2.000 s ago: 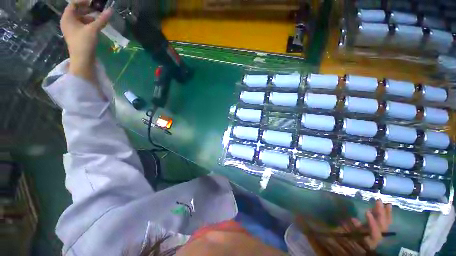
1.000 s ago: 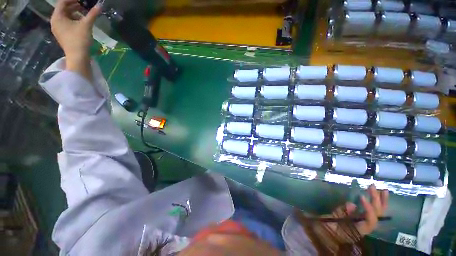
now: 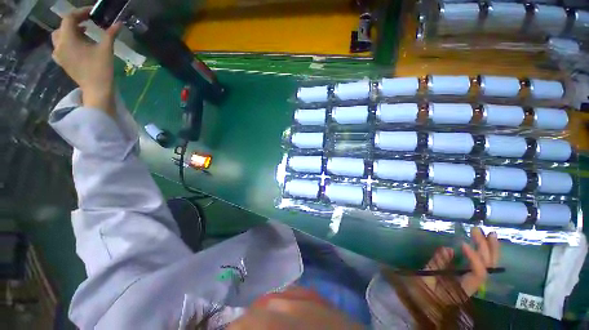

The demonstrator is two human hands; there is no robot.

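Note:
My left hand (image 3: 87, 58) is raised at the top left, its fingertips gripping a small dark object with bright edges (image 3: 111, 10), partly cut off by the top edge. My right hand (image 3: 475, 263) is at the lower right, palm partly open, with a thin black stick (image 3: 452, 272) lying across it. The clear tray (image 3: 426, 225) beyond it holds rows of pale-blue housings (image 3: 450, 143). One pocket (image 3: 352, 142) in the middle row holds no housing. Strands of hair cover part of my right forearm.
A long black power tool (image 3: 169, 55) lies at the upper left, beside a smaller corded tool (image 3: 189, 116). A loose cylinder (image 3: 155, 134) and a lit orange item (image 3: 200, 160) lie near. A second tray (image 3: 423, 26) is at top right, a white cloth (image 3: 563, 277) at lower right.
My left hand has moved a little left and down, and more of the dark object shows. The bench things have shifted slightly left in view. My right hand keeps the stick.

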